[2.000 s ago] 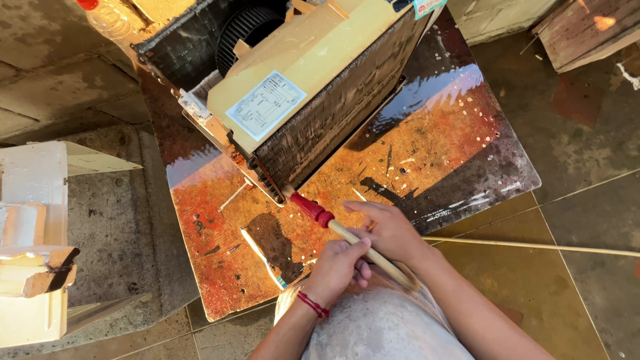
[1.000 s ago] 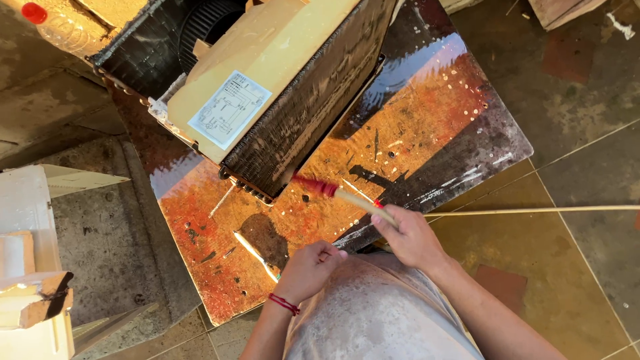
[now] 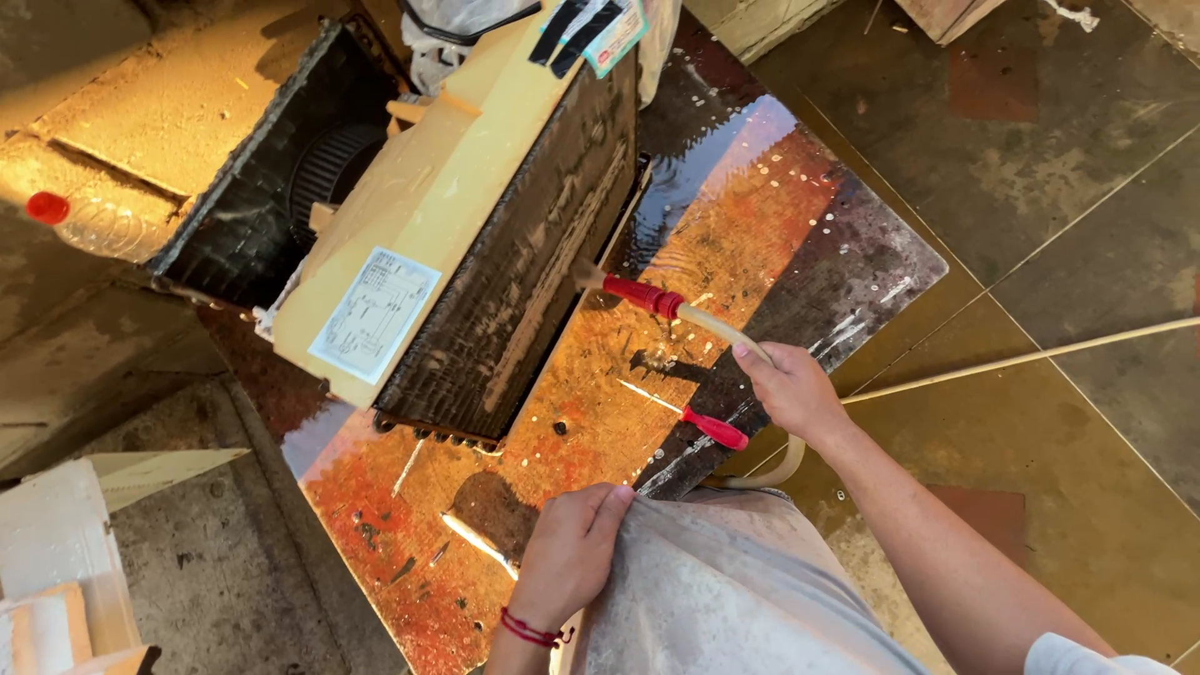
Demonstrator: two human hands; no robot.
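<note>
My right hand (image 3: 792,389) grips a pale hose (image 3: 717,326) just behind its red spray nozzle (image 3: 647,295). Water sprays from the nozzle tip onto the dirty finned coil (image 3: 534,253) of an air-conditioner unit, whose cream casing (image 3: 450,187) bears a printed label. At the table's near edge, my left hand (image 3: 577,539) pinches the grey cloth (image 3: 712,581) over my lap. A screwdriver with a red handle (image 3: 717,429) lies on the wet table (image 3: 750,272) between the hose and my left hand.
Behind the casing is a black housing with a fan (image 3: 333,169), beside a clear plastic bottle with a red cap (image 3: 112,225). White casing parts (image 3: 66,534) stand at lower left. The hose runs across the tiled floor (image 3: 1078,347) at right.
Two seconds ago both hands were together near the hose; now my left hand is apart, on the cloth. The nozzle has moved from the coil's near corner to farther along its lower edge.
</note>
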